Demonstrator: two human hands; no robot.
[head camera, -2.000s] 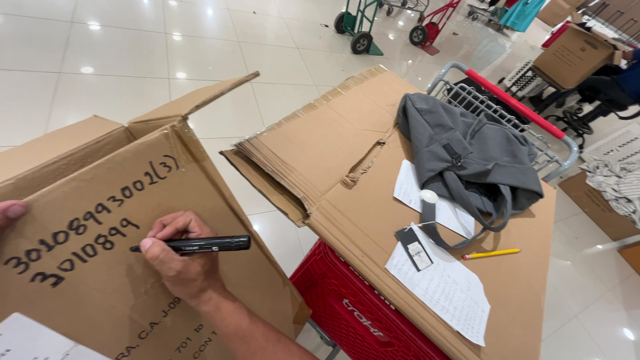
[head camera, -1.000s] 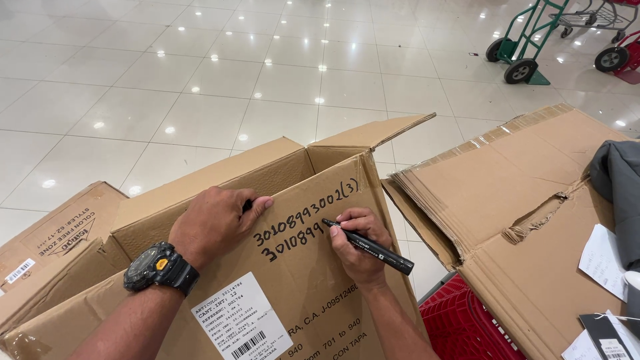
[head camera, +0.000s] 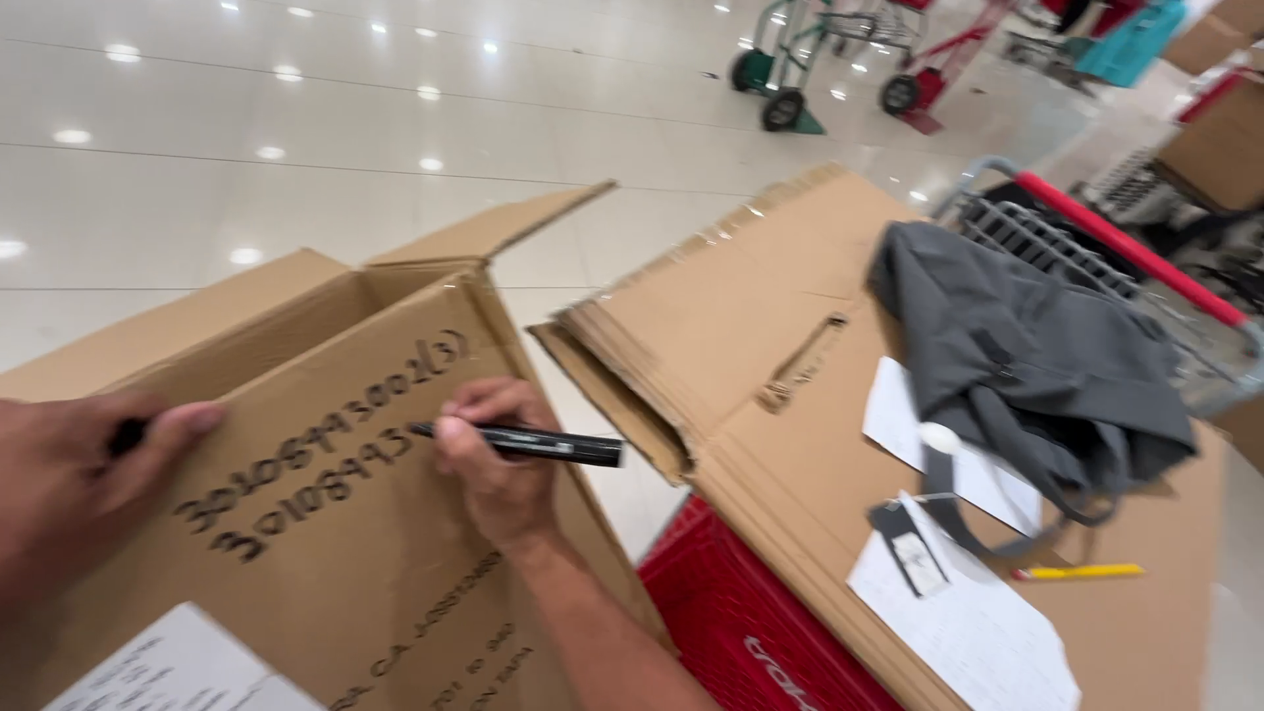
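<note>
My right hand (head camera: 509, 459) grips a black marker pen (head camera: 553, 444), its tip at the end of the lower of two handwritten number lines on an open cardboard box (head camera: 395, 592). At the left edge my left hand (head camera: 99, 484) rests over the box's top edge, thumb on the outer face, with a small black thing, perhaps the marker's cap, between its fingers. A white label (head camera: 178, 667) with writing is on the box's face below. To the right, a grey fabric bag (head camera: 1017, 365) with a hang tag (head camera: 913, 553) lies on flattened cardboard (head camera: 731, 296).
The cardboard lies over a red shopping cart (head camera: 750, 622). Papers (head camera: 968, 632) and a yellow pencil (head camera: 1081, 572) lie beside the bag. A cart handle (head camera: 1126, 242) stands behind it. A green hand truck (head camera: 780, 79) and a red one (head camera: 928, 89) are farther back on the tiled floor.
The lower handwritten line has grown by a digit or so, and the marker tip has moved right along it. The view has swung right since one second ago.
</note>
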